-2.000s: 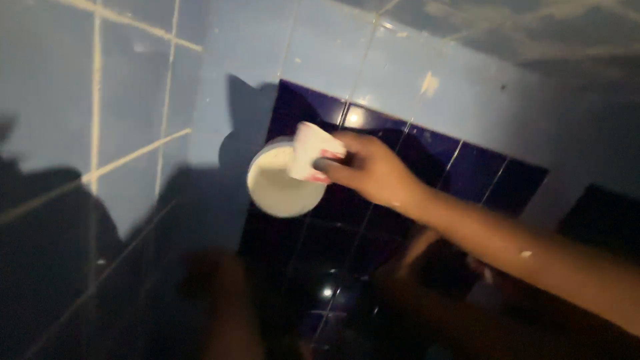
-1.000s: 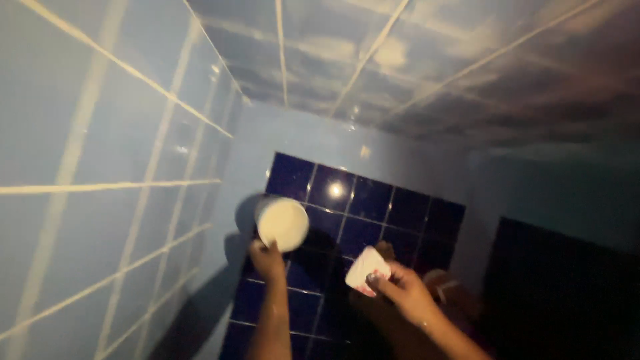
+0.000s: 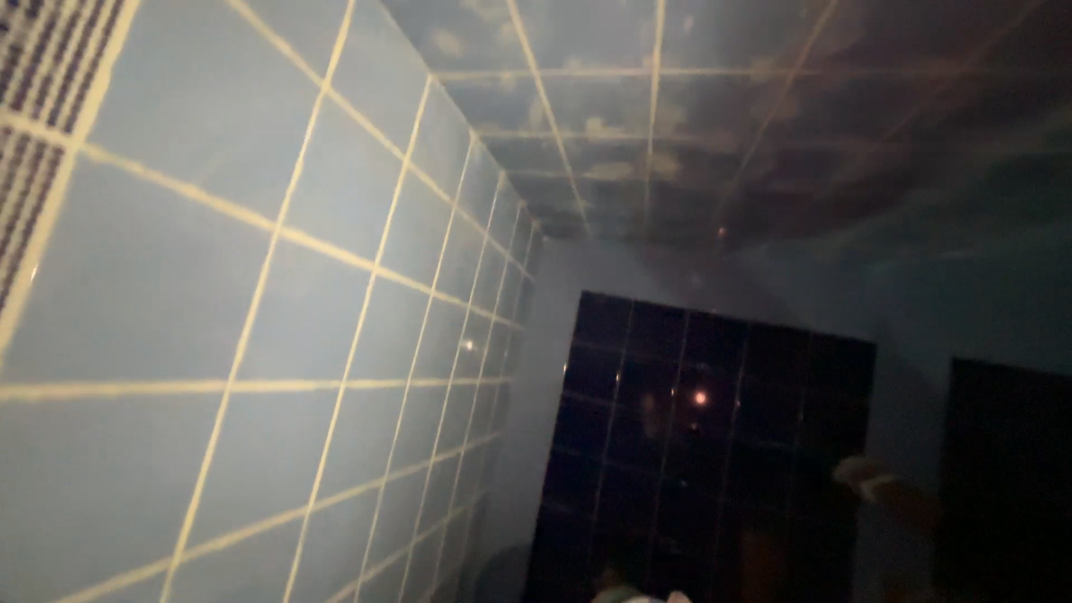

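Note:
At the very bottom edge, small parts of fingers [image 3: 677, 597] show beside a sliver of a pale, rounded rim [image 3: 636, 599]. Which of my hands these belong to cannot be told, and neither can their grip. The rest of both hands lies below the frame or in the dark. Neither the white round container nor the small white cup can be made out as a whole. Behind the fingers is a panel of dark blue glossy tiles [image 3: 653, 469] with a small bright reflection.
Light blue wall tiles [image 3: 310, 335] with pale grout fill the left. Cloud-patterned tiles [image 3: 620, 117] run across the top. A patterned strip [image 3: 50, 67] crosses the upper left corner. At right are a dim skin-toned shape [image 3: 888, 487] with a pale band and another dark panel [image 3: 1005, 469].
The view has swung so that the tiled walls fill most of it. The right hand with the small white cup and the left hand at the white round container are no longer plainly seen.

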